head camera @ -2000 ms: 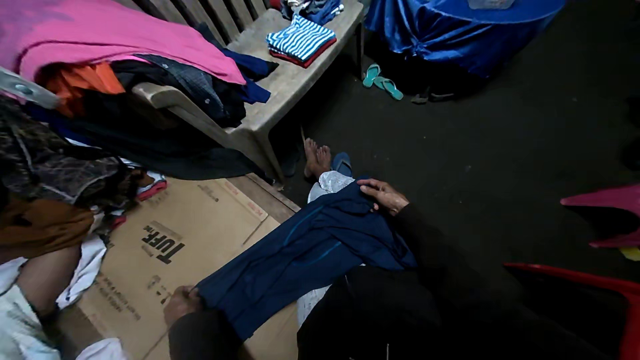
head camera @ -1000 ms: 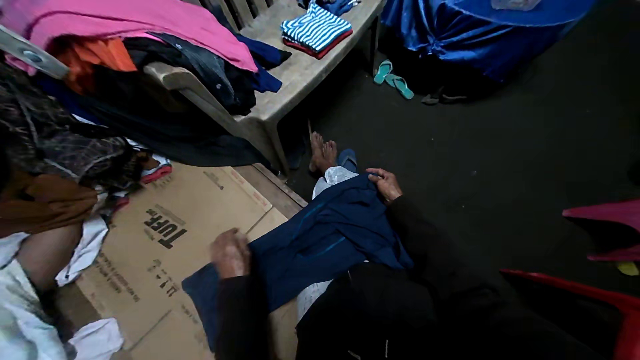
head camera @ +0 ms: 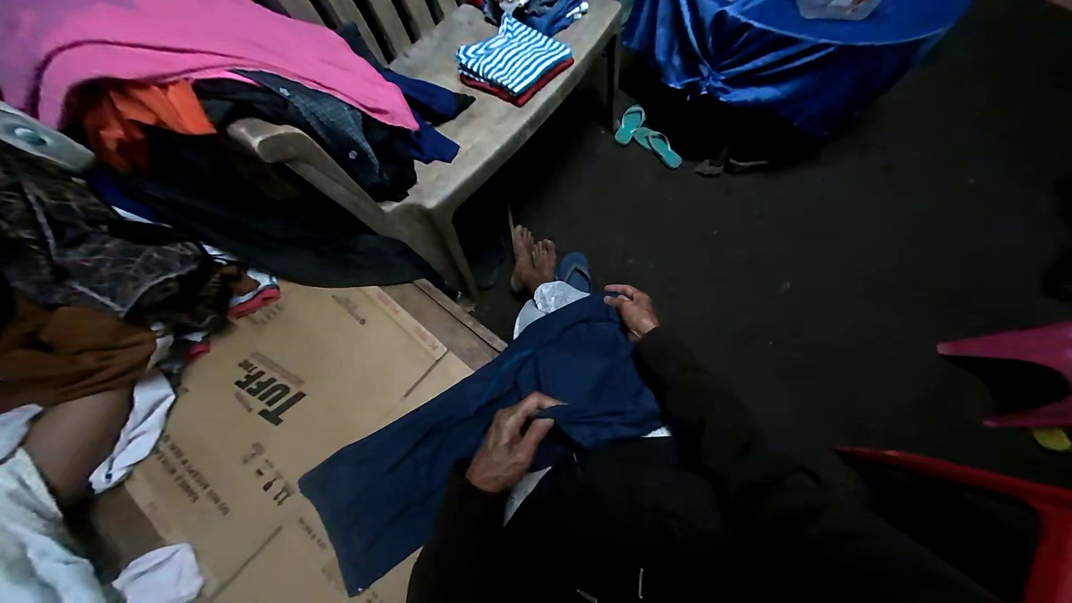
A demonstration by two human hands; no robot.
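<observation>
A dark navy cloth garment [head camera: 402,469] lies across my lap, its left end spread over the flattened cardboard [head camera: 335,360]. My left hand [head camera: 511,444] pinches a fold of it near the middle, thumb against forefinger. At the far right edge of the garment, my right hand [head camera: 634,310] grips the cloth between thumb and fingers. Under the fabric, light grey-white legwear [head camera: 553,300] shows in part.
A plastic bench [head camera: 494,142] holds a folded striped garment [head camera: 515,57] and a heap under a pink cloth [head camera: 251,50]. More clothes are piled at left, beside another person's bare leg [head camera: 84,435]. Teal flip-flops [head camera: 657,146] lie by a blue-covered table [head camera: 796,50]. Red [head camera: 988,486] and pink [head camera: 1022,368] plastic furniture stands right.
My left hand has moved from the garment's left end rightward to its middle and now pinches the cloth there. My right hand stays at the far right edge.
</observation>
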